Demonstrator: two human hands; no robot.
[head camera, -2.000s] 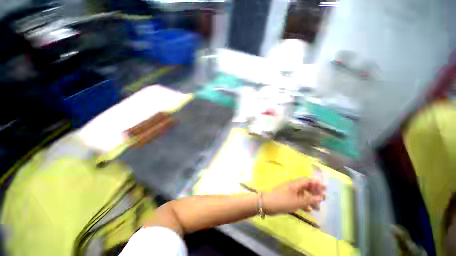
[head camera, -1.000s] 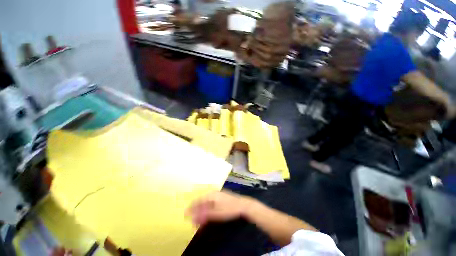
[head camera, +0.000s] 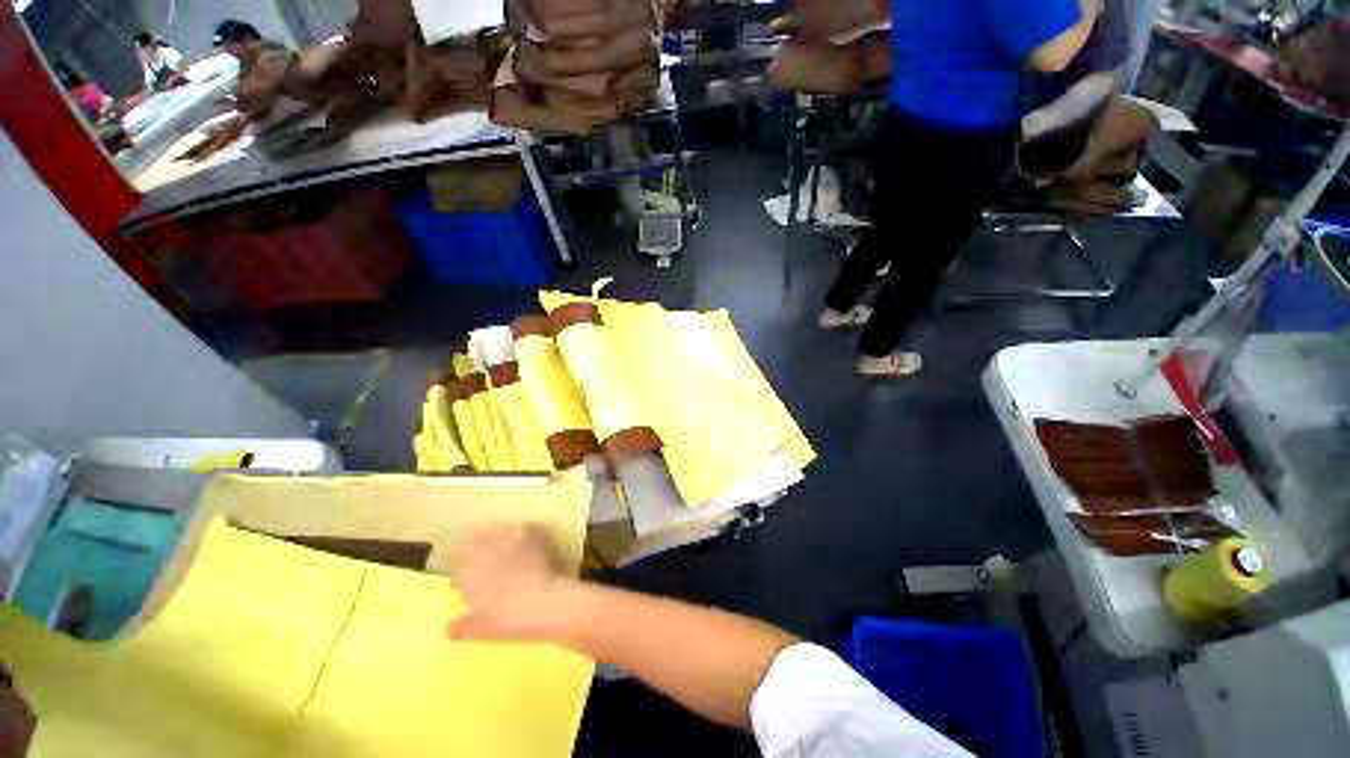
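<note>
A large yellow panel (head camera: 281, 637) spreads over the lower left, with a thin dark line across it. A paler yellow layer (head camera: 489, 504) lies behind it, with a dark brown strip (head camera: 348, 548) between them. My right hand (head camera: 511, 585) is blurred over the panel's upper right part, fingers towards the left; whether they grip it cannot be told. A small brownish patch at the left edge may be part of my left hand, cut off by the picture.
Finished yellow panels with brown bands (head camera: 578, 393) lie beyond my right hand. The teal machine bed (head camera: 104, 563) is at left. A white table (head camera: 1059, 393) at right bears brown pieces (head camera: 1133, 474) and a yellow thread cone (head camera: 1214, 578). A blue bin (head camera: 948, 689) stands below. A person in blue stands behind.
The view has swung right. The large panel now shows lower left, and my right hand overlaps it instead of being by its right edge. The person in blue appears further left and upright.
</note>
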